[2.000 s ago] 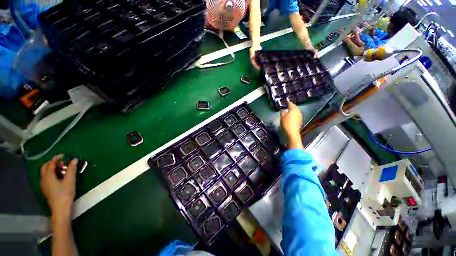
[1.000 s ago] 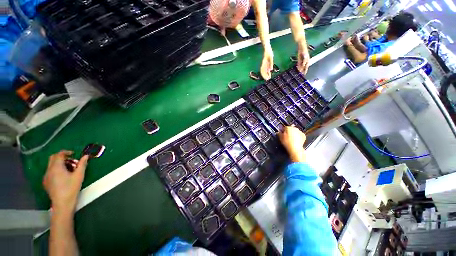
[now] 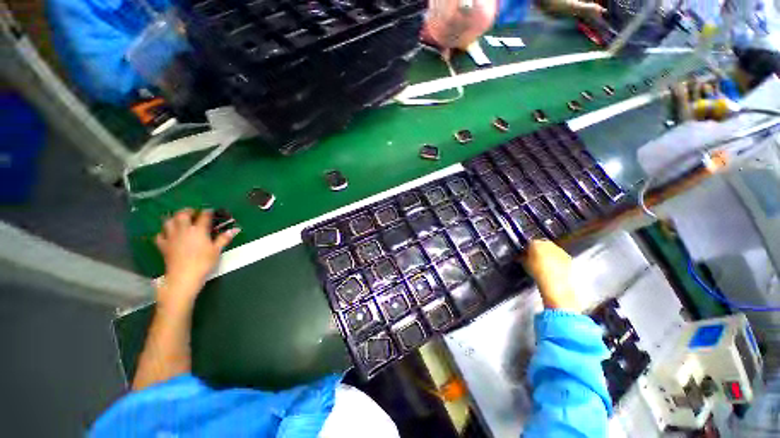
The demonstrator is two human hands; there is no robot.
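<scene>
A black blister tray (image 3: 398,265) lies beside the green belt; many pockets hold small square workpieces, others look empty. A second black tray (image 3: 547,184) adjoins its right side. My left hand (image 3: 190,252) is over the belt at left, thumb and forefinger around a dark square workpiece (image 3: 222,221); whether they grip it is unclear. My right hand (image 3: 552,272) is curled at the near edge where the trays meet, closed on the rim; its fingertips are partly hidden. More workpieces lie spaced along the belt, one (image 3: 262,198) just beyond my left hand.
A tall black tray stack (image 3: 316,73) stands across the belt, with a pink fan (image 3: 460,21) beyond. At right are a black fixture (image 3: 623,351), a white controller box (image 3: 714,359) and a blue hose. Another person's blue sleeve (image 3: 107,51) shows at upper left.
The view has shifted. The second tray has come down beside the first, and the other person's hands have left it. Belt workpieces have moved away rightward. My left hand's fingers have spread more.
</scene>
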